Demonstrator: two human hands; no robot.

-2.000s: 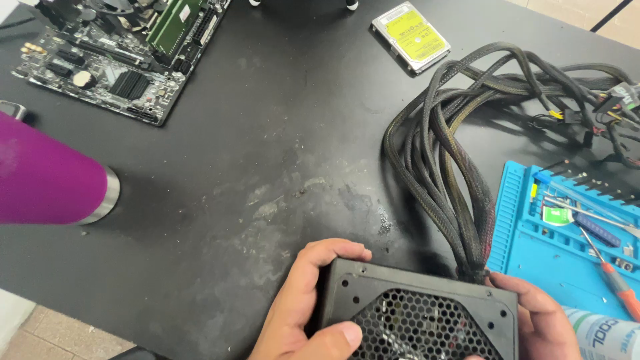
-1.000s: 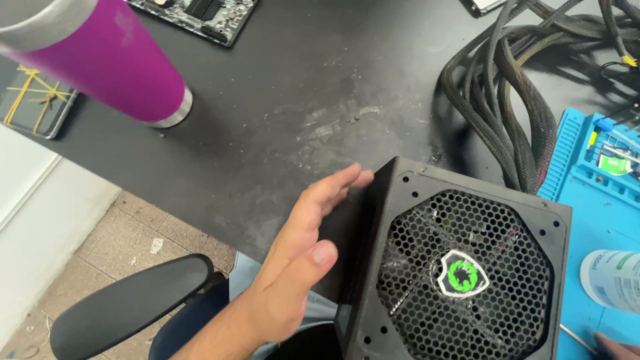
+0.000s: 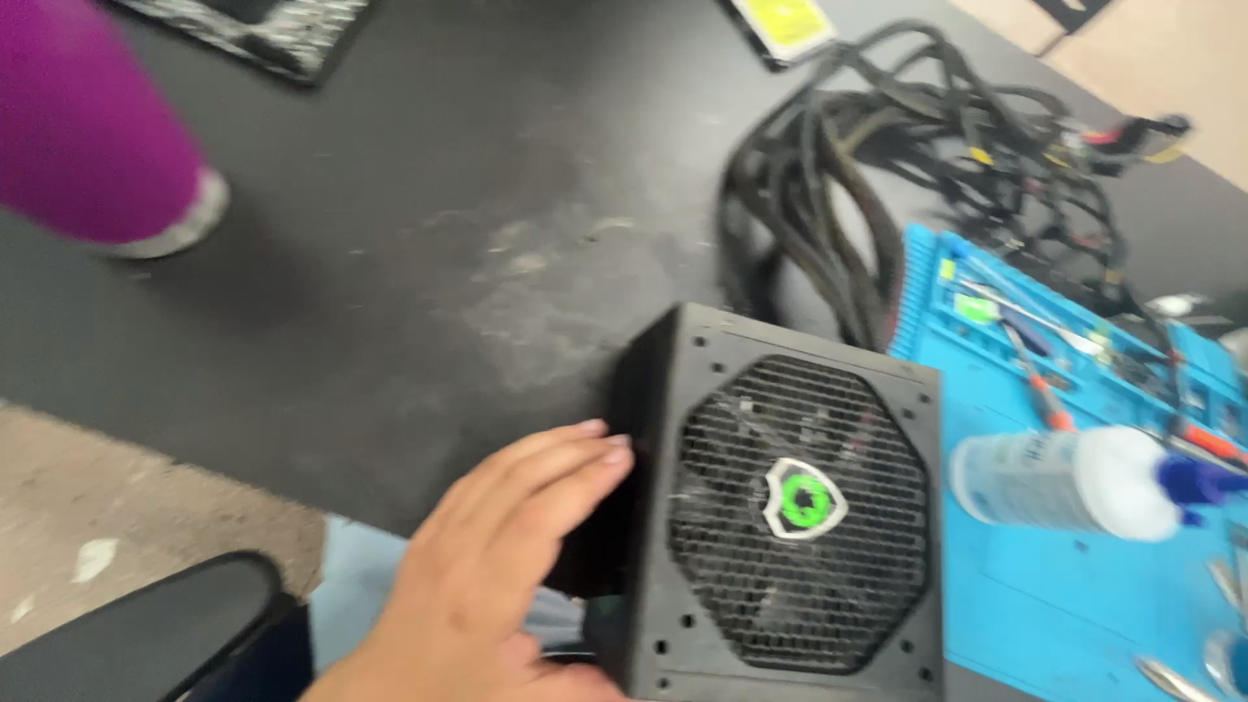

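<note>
A black computer power supply unit (image 3: 799,517) with a honeycomb fan grille and a green-and-silver emblem lies at the table's near edge, grille up. My left hand (image 3: 497,546) is at its left side, fingertips at or against the black casing and thumb low beside it; whether it grips is unclear. My right hand is out of view. A bundle of black sleeved cables (image 3: 809,205) runs from the far side of the unit, looping toward the upper right.
A purple tumbler (image 3: 97,127) stands left, a circuit board (image 3: 283,39) behind it. A hard drive (image 3: 780,24) lies at the top. Right are a blue work mat (image 3: 1024,595) with screwdrivers and a white bottle with a blue cap (image 3: 1072,483). A chair armrest (image 3: 146,634) is lower left.
Two seconds ago both hands were on the power supply. One second ago my left hand was raised beside it; now its fingers are at the casing's side. My right hand has left the view.
</note>
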